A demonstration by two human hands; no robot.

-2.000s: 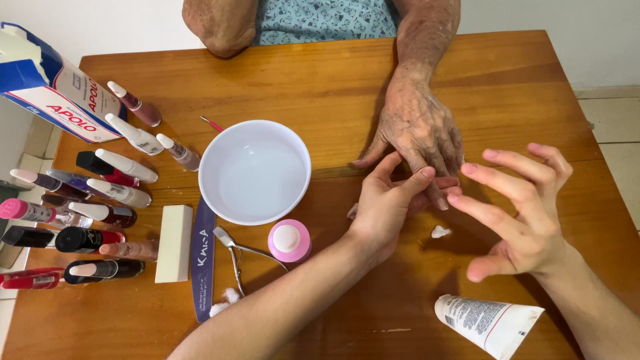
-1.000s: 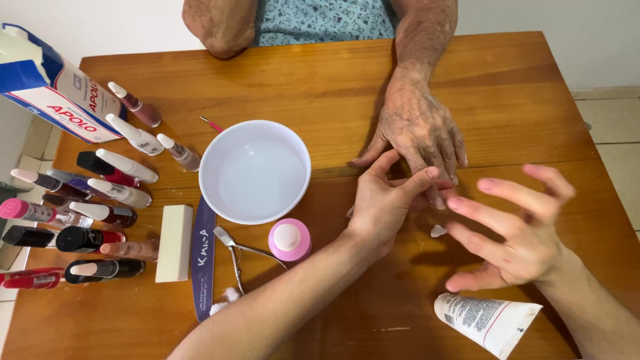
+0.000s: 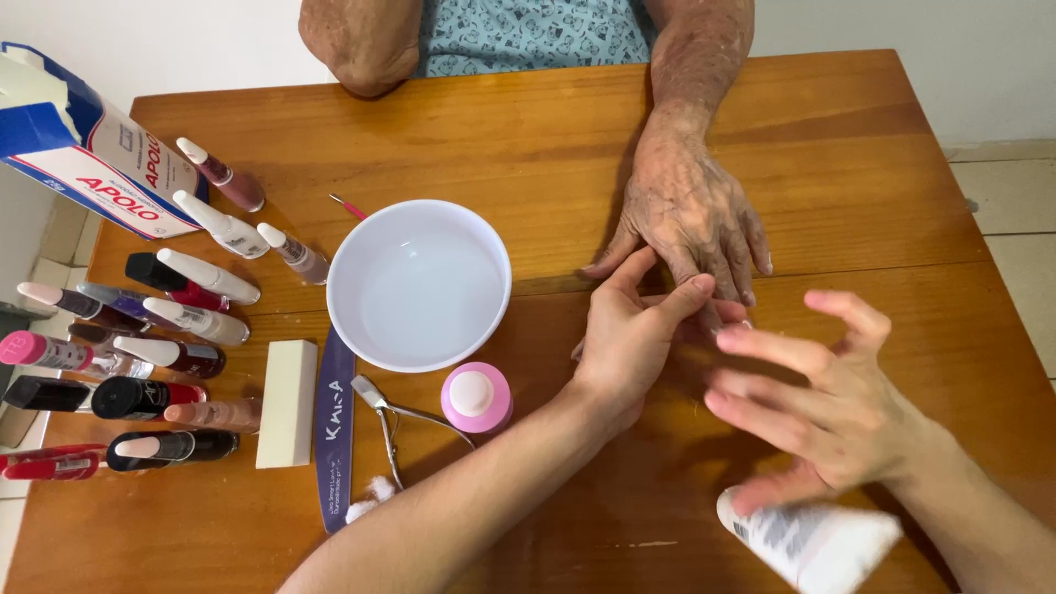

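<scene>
My left hand (image 3: 631, 334) holds a finger of another person's hand (image 3: 693, 214), which rests palm down on the wooden table. Just to the right, my right hand (image 3: 817, 396) is raised with its fingers spread and partly blurred. Its thumb overlaps the capped end of a white tube (image 3: 813, 544) near the table's front; whether they touch I cannot tell. Left of my left forearm stand a pink bottle with a white cap (image 3: 474, 398) and a pair of metal cuticle nippers (image 3: 388, 417), with cotton bits (image 3: 371, 497) beside them.
A white bowl of liquid (image 3: 419, 285) sits left of centre, near a red-handled tool (image 3: 348, 206). A purple nail file (image 3: 335, 437) and a white buffer block (image 3: 286, 404) lie below. Several nail polish bottles (image 3: 198, 351) and a cotton box (image 3: 124, 181) occupy the left side.
My right hand has moved down toward the tube, away from the other person's fingertips. The white piece on the table near those fingertips no longer shows. My left hand keeps its hold.
</scene>
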